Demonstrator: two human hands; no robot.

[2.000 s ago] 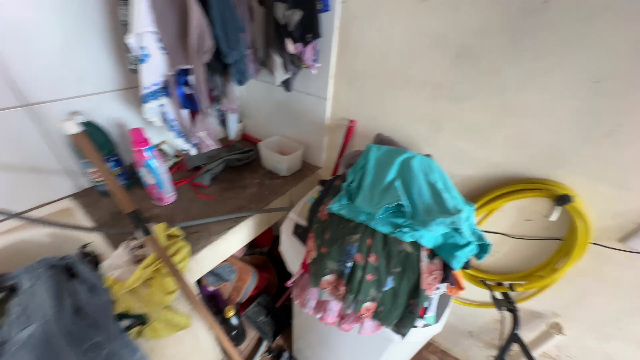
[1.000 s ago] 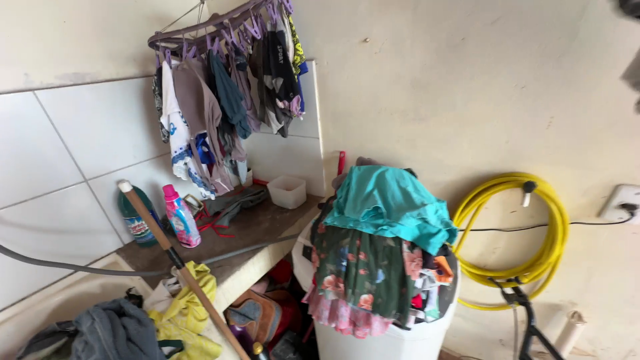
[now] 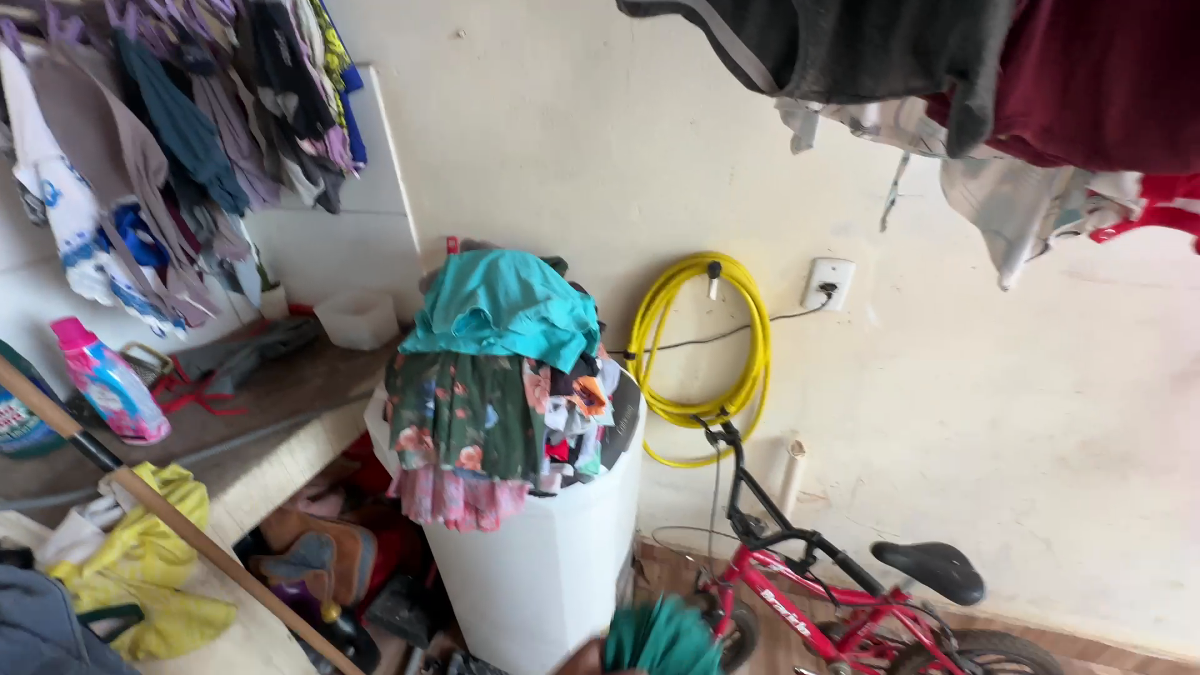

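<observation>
Part of my left hand (image 3: 583, 658) shows at the bottom edge, closed around a bunched dark green cloth (image 3: 661, 639). The rest of the hand is cut off by the frame, and my right hand is out of view. Above the cloth stands a tall white bin (image 3: 534, 572) heaped with clothes. On this heap lie a turquoise garment (image 3: 506, 305) and a dark green floral garment (image 3: 469, 408) with pink ruffled fabric (image 3: 464, 499) below it.
A wooden pole (image 3: 202, 539) slants across the left, by a yellow cloth (image 3: 155, 562) and a counter (image 3: 309, 384) with bottles. Small clothes hang upper left; a dark garment (image 3: 900, 47) hangs upper right. A yellow hose (image 3: 761, 356) hangs above a red bicycle (image 3: 797, 614).
The view has swung right, bringing in the bicycle and the clothes at upper right. My hand with the green cloth has come into view at the bottom.
</observation>
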